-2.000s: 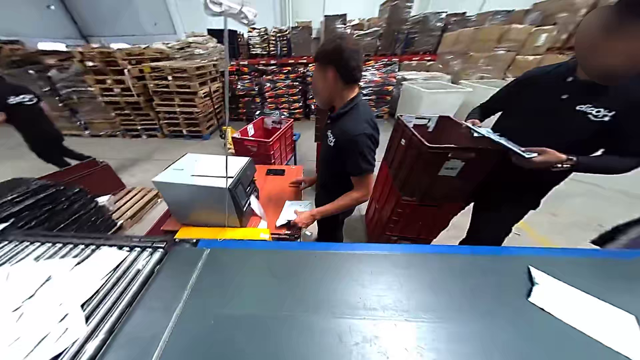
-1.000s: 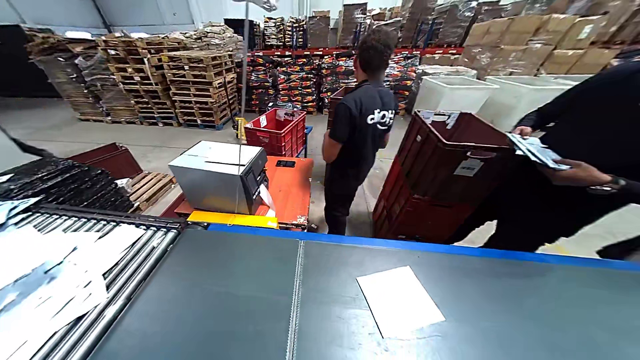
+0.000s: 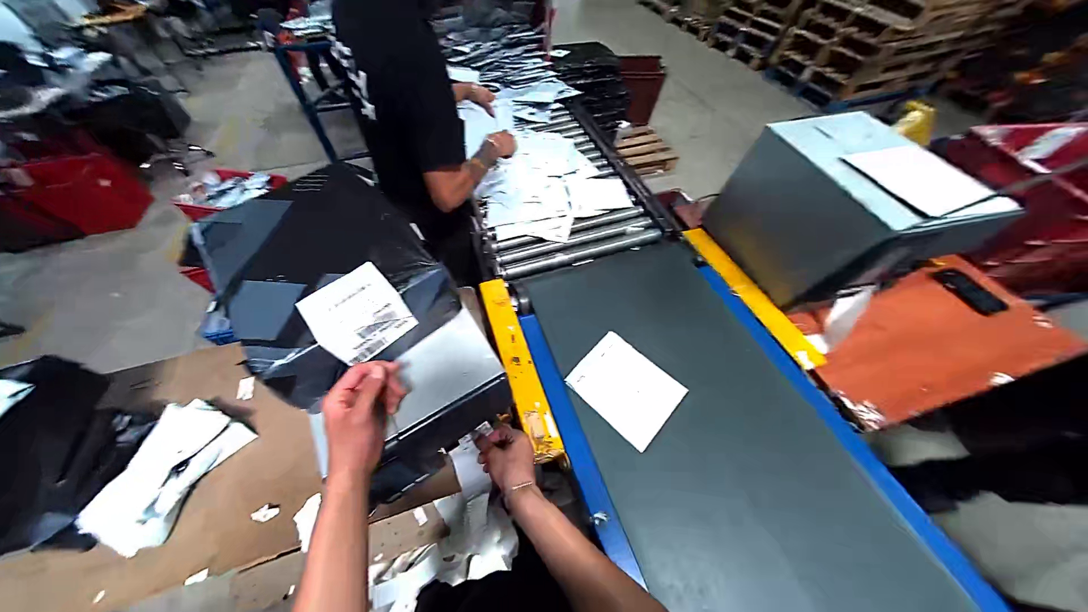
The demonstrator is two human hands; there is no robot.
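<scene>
My left hand (image 3: pixel 364 412) is raised with curled fingers in front of a label printer (image 3: pixel 450 374), beside a white printed label (image 3: pixel 357 313) on black plastic. Whether it pinches something thin is unclear. Lower and to the right, my right hand (image 3: pixel 507 457) has its fingers closed on a small white paper piece (image 3: pixel 476 436) at the end of a paper strip, next to the yellow rail (image 3: pixel 520 365). A white sheet (image 3: pixel 627 391) lies on the dark conveyor belt (image 3: pixel 731 493), right of both hands.
Rollers (image 3: pixel 586 246) carry many white packets (image 3: pixel 544 183), handled by a person in black (image 3: pixel 399 102). A grey box-shaped machine (image 3: pixel 816 204) stands on an orange surface (image 3: pixel 926 340) across the belt. Cardboard (image 3: pixel 280 476) at left holds white plastic (image 3: pixel 161 476) and paper scraps.
The view has swung left and down. My two hands, absent from the earlier frames, are now in sight, with the black plastic and the labels near them.
</scene>
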